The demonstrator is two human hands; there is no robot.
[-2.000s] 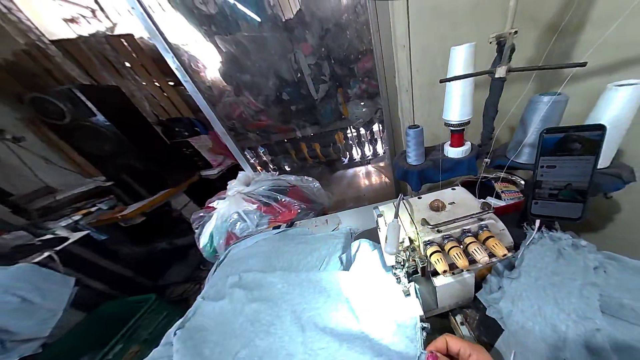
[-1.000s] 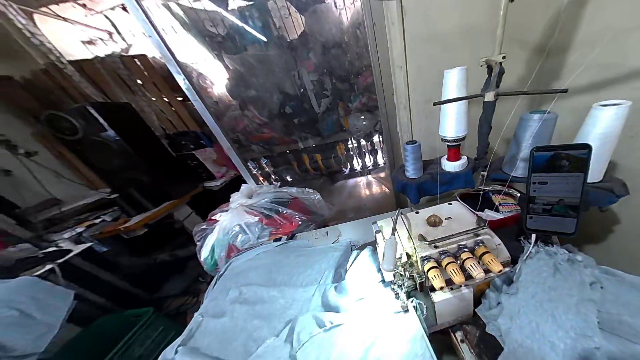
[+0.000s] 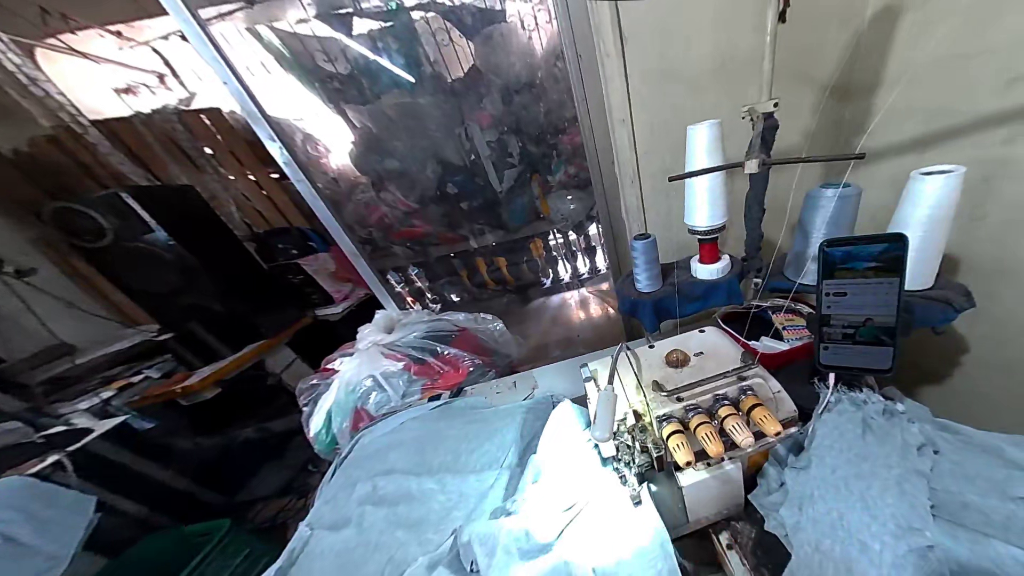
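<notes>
Neither of my hands is in view. Light blue fabric [image 3: 432, 472] spreads over the table in front of me, and its brightly lit right part lies against the needle area of a white overlock sewing machine [image 3: 712, 352]. Several yellow tension dials [image 3: 706, 432] line the machine's front. At its right is a heap of light blue fabric [image 3: 864, 480] with frayed edges. Thread cones stand behind the machine: a white cone [image 3: 705, 176] above a red spool, a small grey-blue spool [image 3: 646, 262], a larger grey-blue cone [image 3: 824, 224] and another white cone [image 3: 928, 228].
A smartphone [image 3: 860, 304] with a lit screen stands upright behind the right heap. A clear plastic bag [image 3: 408, 368] with coloured cloth sits beyond the fabric. Behind the machine is a red container [image 3: 768, 328]. A green crate [image 3: 192, 552] stands low at the left, near a black loudspeaker [image 3: 176, 240].
A hand at the bottom edge, by the fabric below the machine two seconds ago, has gone out of view. The fabric's near right edge has shifted and shows new folds.
</notes>
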